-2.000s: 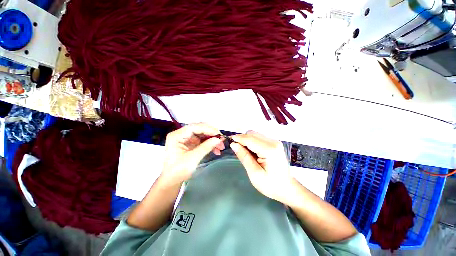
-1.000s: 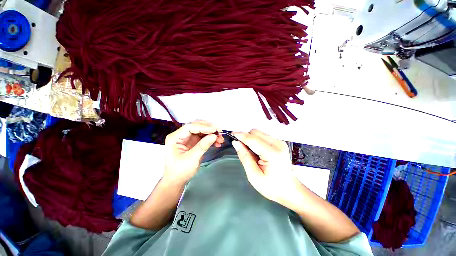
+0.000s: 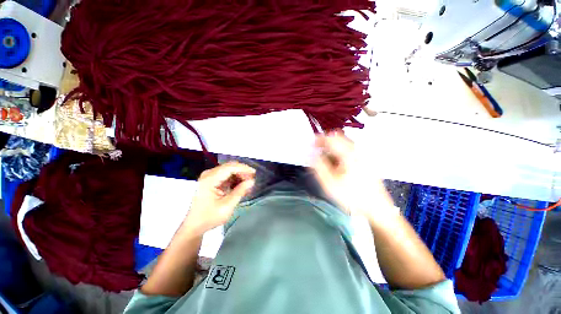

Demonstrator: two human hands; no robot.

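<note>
A large bundle of dark red fabric straps [image 3: 221,61] lies across the white table, its fringe-like ends towards the right. My right hand [image 3: 338,162] is raised over the table's front edge, blurred, its fingertips close to the strap ends at the bundle's lower right corner. Whether it touches or holds a strap or a tool cannot be told. My left hand [image 3: 222,187] is in front of the table edge above my lap, its fingers curled with thumb and fingertip close together. No strap can be made out in it.
A white sewing machine [image 3: 473,30] stands at the right, with orange-handled snips [image 3: 481,93] beside it. A second maroon pile [image 3: 86,221] lies below left. A blue crate [image 3: 520,245] with a smaller maroon pile [image 3: 483,260] is below right. Crinkled gold wrap [image 3: 80,126] lies at the left.
My hands were together at the fingertips with something small and dark between them. They are now apart: the right has moved up to the strap ends, the left slightly down. The view has shifted a little.
</note>
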